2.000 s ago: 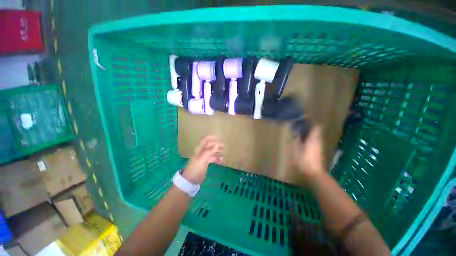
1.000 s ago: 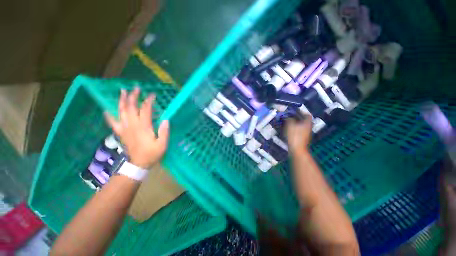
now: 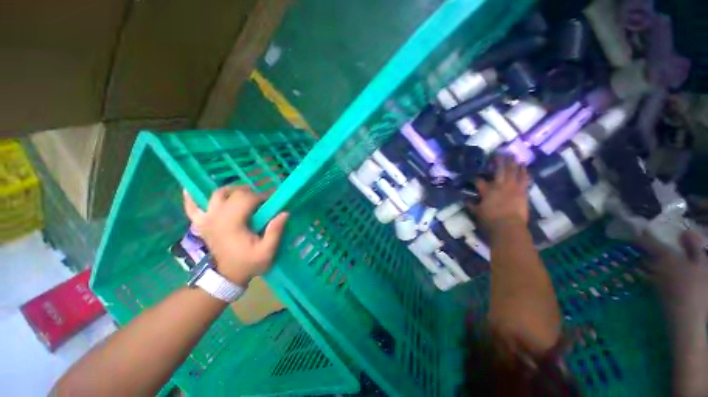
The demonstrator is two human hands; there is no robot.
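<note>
Handheld mini fans [image 3: 555, 133] in white, black and lilac lie in a mixed heap in the right green crate [image 3: 373, 97]. My right hand [image 3: 506, 190] reaches into the heap, fingertips at black fans; whether it grips one is hidden by blur. My left hand [image 3: 233, 233] is over the adjoining rims of the two green crates, thumb and fingers apart, holding no fan. Behind it, the left green crate [image 3: 116, 221] shows part of a few lilac, white and black fans [image 3: 190, 246] and a brown cardboard pad [image 3: 258, 301].
Another person's blurred hand [image 3: 671, 267] is at the right side of the right crate, by pale fans. Large cardboard cartons [image 3: 155, 62] stand at the upper left. A red box [image 3: 64, 308] and a yellow crate [image 3: 19, 190] are at the far left. The green floor has a yellow line [image 3: 278, 99].
From the left crate, the view has swung to the heap. Since one second ago my left hand has lowered onto the rims, and another person's hand has come further into view. My right hand stays in the heap.
</note>
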